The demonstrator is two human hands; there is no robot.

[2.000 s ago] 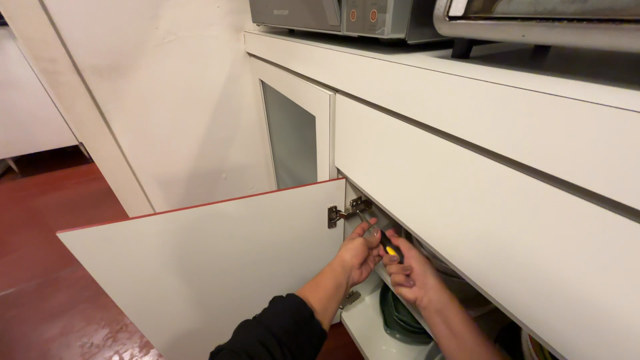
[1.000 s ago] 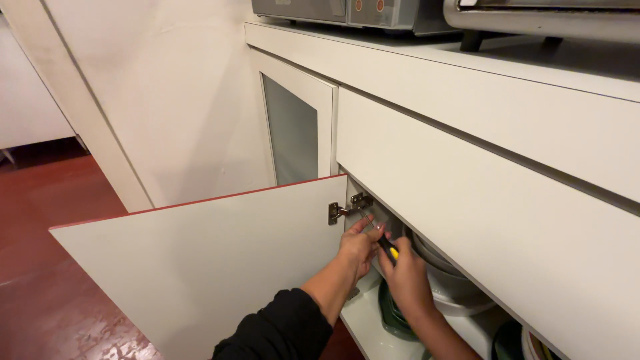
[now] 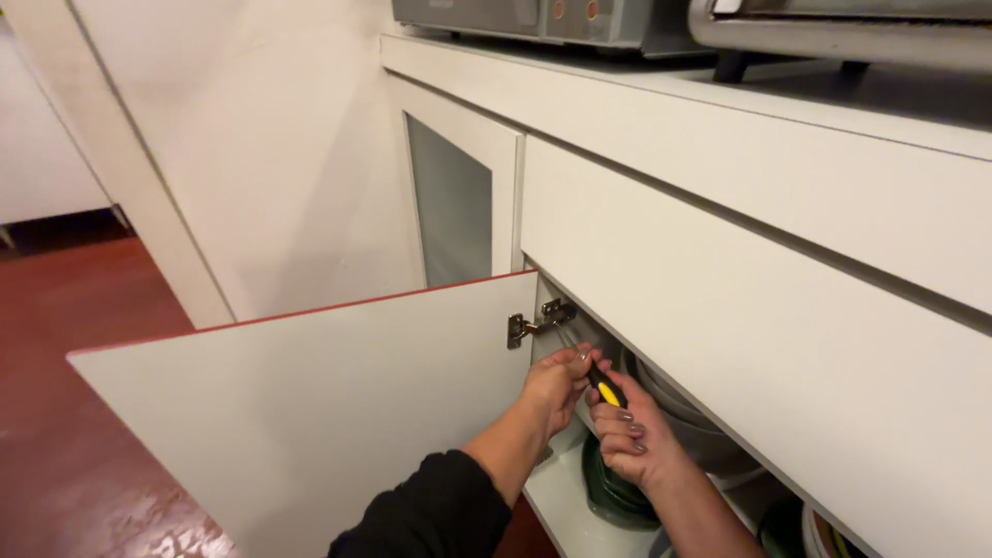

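Note:
A screwdriver with a black and yellow handle [image 3: 608, 391] points up and left, its shaft reaching the metal cabinet hinge [image 3: 542, 322]. Around the handle my right hand [image 3: 632, 434] is closed. My left hand [image 3: 556, 384] has its fingers at the shaft near the front of the handle. The hinge joins the white cabinet door [image 3: 325, 411], which stands open, to the cabinet's inner side wall. Whether the tip sits in a screw cannot be told.
Green dishes [image 3: 612, 492] and pale stacked bowls [image 3: 682, 411] are on the shelf inside. A frosted-glass door [image 3: 453, 201] is beyond the hinge. Above, a microwave oven [image 3: 496, 19] and a toaster oven [image 3: 837, 43] stand on the countertop. The cabinet's lower front edge overhangs my hands.
My right hand has shifted its grip and turned on the screwdriver handle. My left hand stays beside the hinge.

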